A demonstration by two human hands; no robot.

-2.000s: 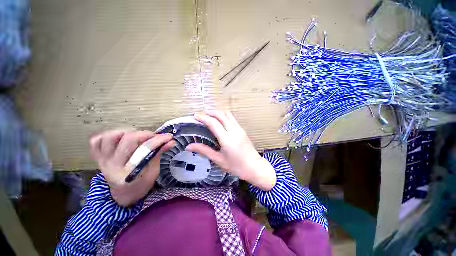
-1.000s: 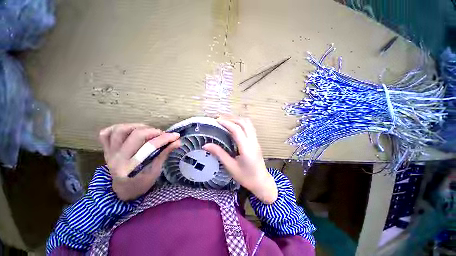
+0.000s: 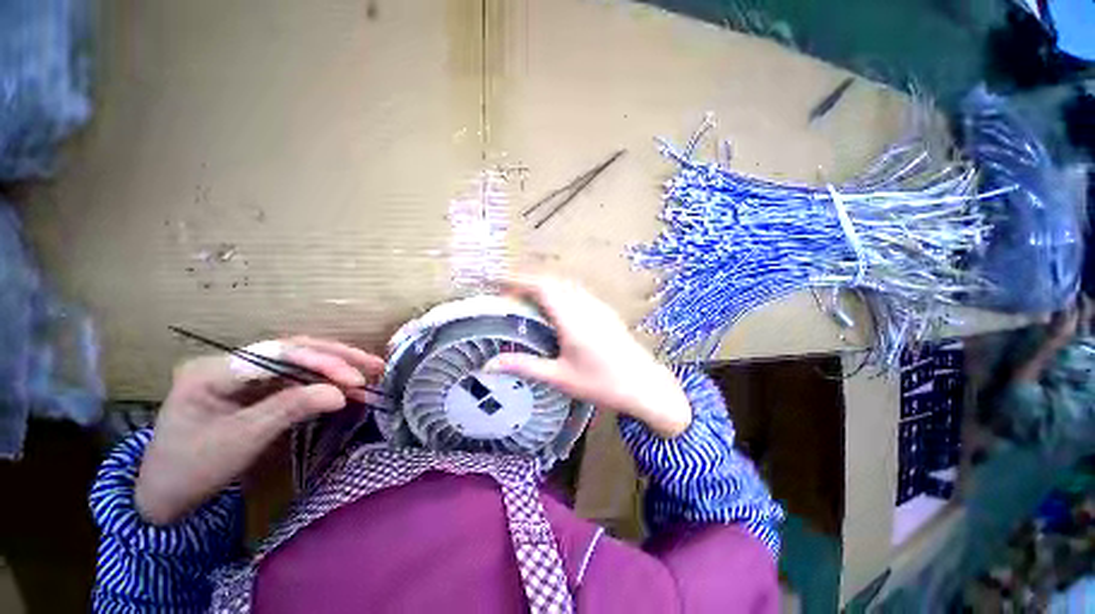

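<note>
A round grey fan housing (image 3: 438, 414) with curved vanes and a pale centre disc with a dark square rests against the bench edge in front of my apron. My right hand (image 3: 588, 354) grips its right side, fingers on the upper rim and thumb over the vanes. My left hand (image 3: 258, 402), with a white band on a finger, holds dark tweezers (image 3: 222, 347) like a pen. The tweezer tips reach the housing's left rim. Whether they grip a wire cannot be told.
A tied bundle of blue-and-white lead wires (image 3: 769, 240) lies at right. Spare tweezers (image 3: 574, 190) lie open near pinkish-white small parts (image 3: 478, 234). A short dark tool (image 3: 831, 98) is at the far edge. Plastic bags (image 3: 42, 312) are at left, a carton of black parts (image 3: 931, 420) at lower right.
My left hand has moved left and turned, so the tweezers now point right to the housing's left rim. The housing has turned slightly under my right hand. The view has shifted.
</note>
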